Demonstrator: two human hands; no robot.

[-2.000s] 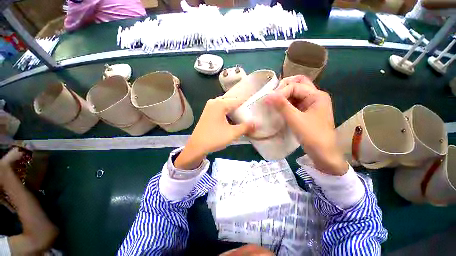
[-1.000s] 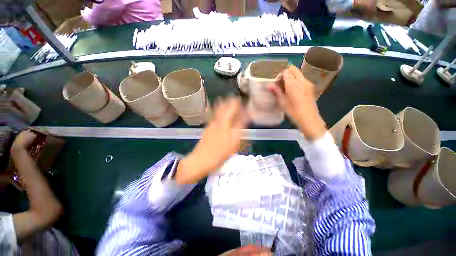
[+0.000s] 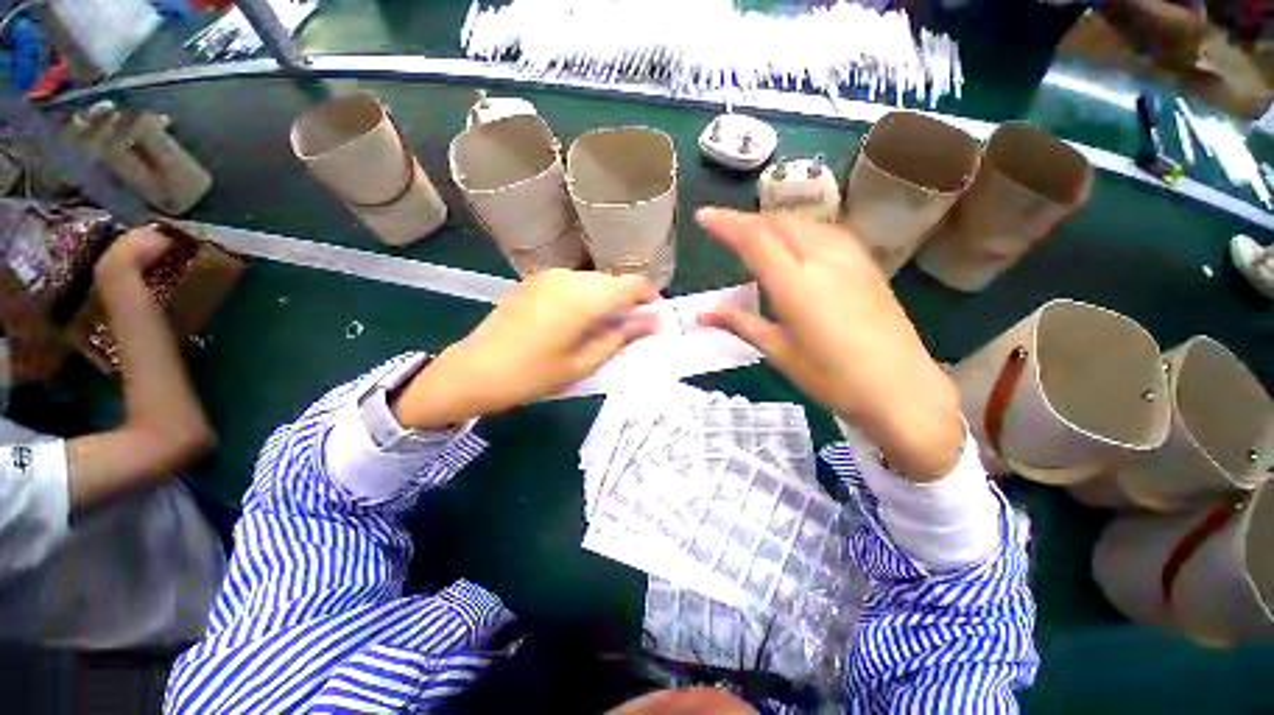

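Note:
A white label sheet [image 3: 682, 341] is raised at a tilt above the stacked label sheets [image 3: 727, 489]. My left hand [image 3: 538, 342] grips its left part between thumb and fingers. My right hand [image 3: 831, 328] is over its right end, thumb against or just over the sheet, the other fingers spread. Any sticker at the fingertips is too small to tell. Two beige housings [image 3: 915, 161] stand close together behind my right hand; no housing is in my hands.
More housings [image 3: 622, 175] stand on the green belt, left and right [image 3: 1097, 370]. Cream bases [image 3: 738, 141] stand between them. White stick-like parts [image 3: 713, 49] lie beyond the pale strip. A neighbour's arm [image 3: 140, 370] reaches to a brown box [image 3: 203, 293] at left.
The housing formerly in my hands is released and now stands with another at the back. My left hand has taken hold of a label sheet. The view has shifted left and down.

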